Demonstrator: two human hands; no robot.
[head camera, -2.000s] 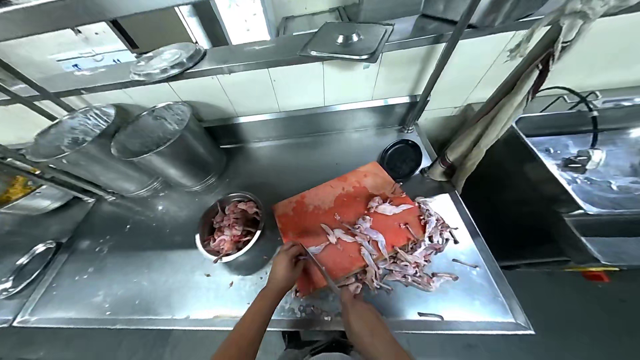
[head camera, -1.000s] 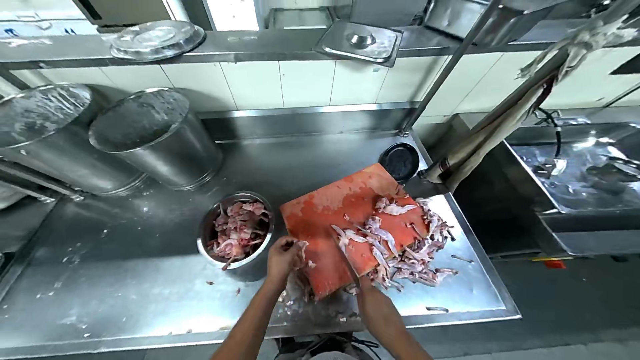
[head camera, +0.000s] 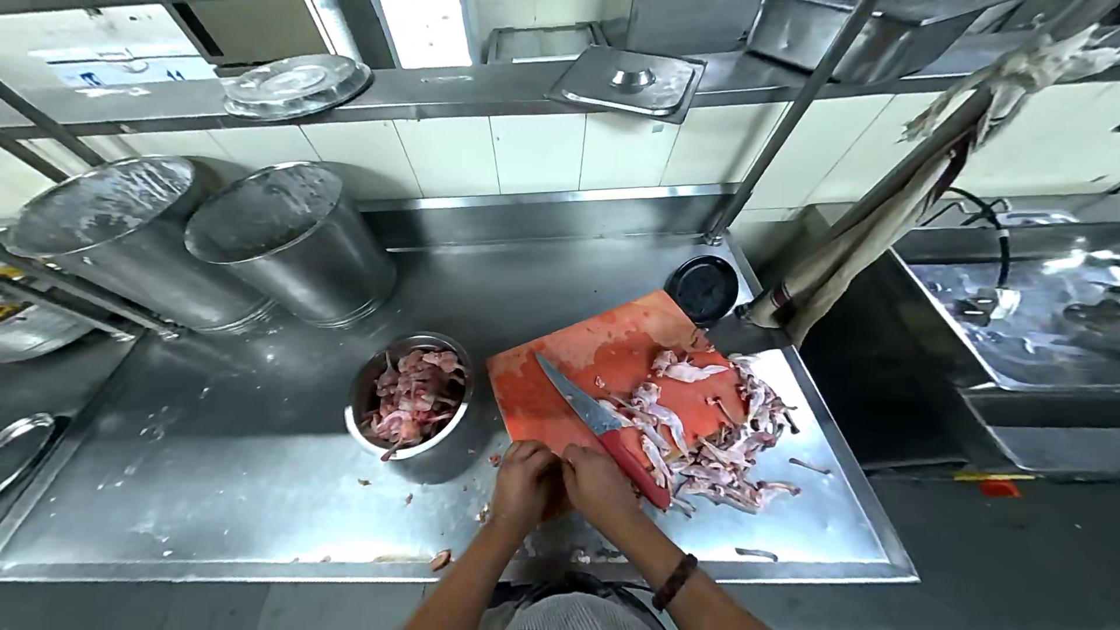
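At the near edge of the orange cutting board (head camera: 569, 350), my left hand (head camera: 525, 479) and my right hand (head camera: 599, 483) are close together with curled fingers. What lies between the fingertips is hidden. A kitchen knife with a red handle (head camera: 634, 466) lies on the board beside my right hand, its blade angled up and left. Pieces of raw meat with bones (head camera: 731, 459) are heaped on the board's right side and spill onto the steel table. Left of the board stands a round steel bowl (head camera: 356, 418) of raw meat pieces (head camera: 416, 394).
Two tall steel pots (head camera: 302, 254) stand at the back left. A black round dish (head camera: 703, 289) is behind the board. A shelf above holds a steel lid (head camera: 626, 83) and a clear lid (head camera: 297, 85). A cloth (head camera: 862, 249) hangs on a pole; a sink (head camera: 1024, 306) is at right.
My right hand has let go of the knife, which now lies on the board. Both hands have come together at the board's near edge.
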